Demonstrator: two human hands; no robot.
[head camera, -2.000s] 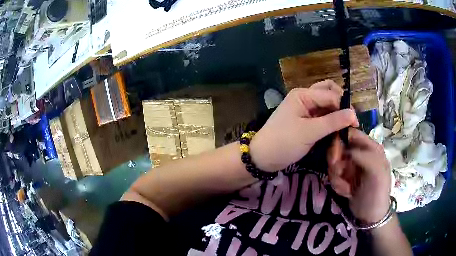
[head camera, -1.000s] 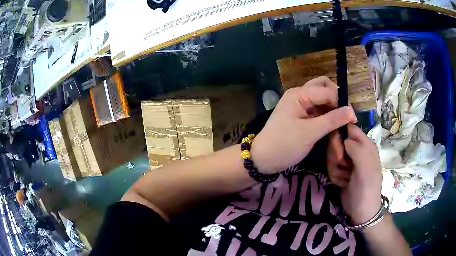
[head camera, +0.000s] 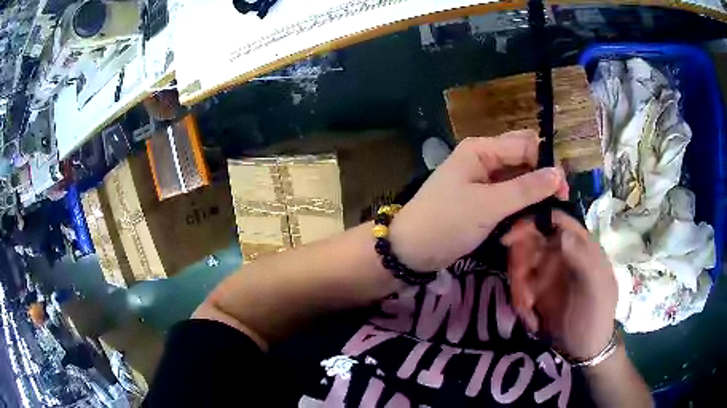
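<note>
A long narrow black fabric strip (head camera: 544, 96) runs down from the top edge, across the white table's edge, to my hands. My left hand (head camera: 498, 179), with a beaded bracelet, pinches the strip between thumb and fingers. My right hand (head camera: 562, 275), with a metal bangle, is just below it and blurred. The strip's lower part reaches this hand's fingers; whether they grip it is not clear. The strip's lower end cannot be made out.
The white table (head camera: 351, 24) spans the top, with a black item (head camera: 255, 6) on it. A blue basket (head camera: 708, 159) holds cream fabric (head camera: 650, 159) at right. A brown wooden board (head camera: 494, 107) is beside it. Cartons (head camera: 287, 203) and an orange-edged object (head camera: 177, 157) are at left.
My left hand stays pinched on the strip in nearly the same place. My right hand's fingers have moved and look more spread and blurred than one second ago.
</note>
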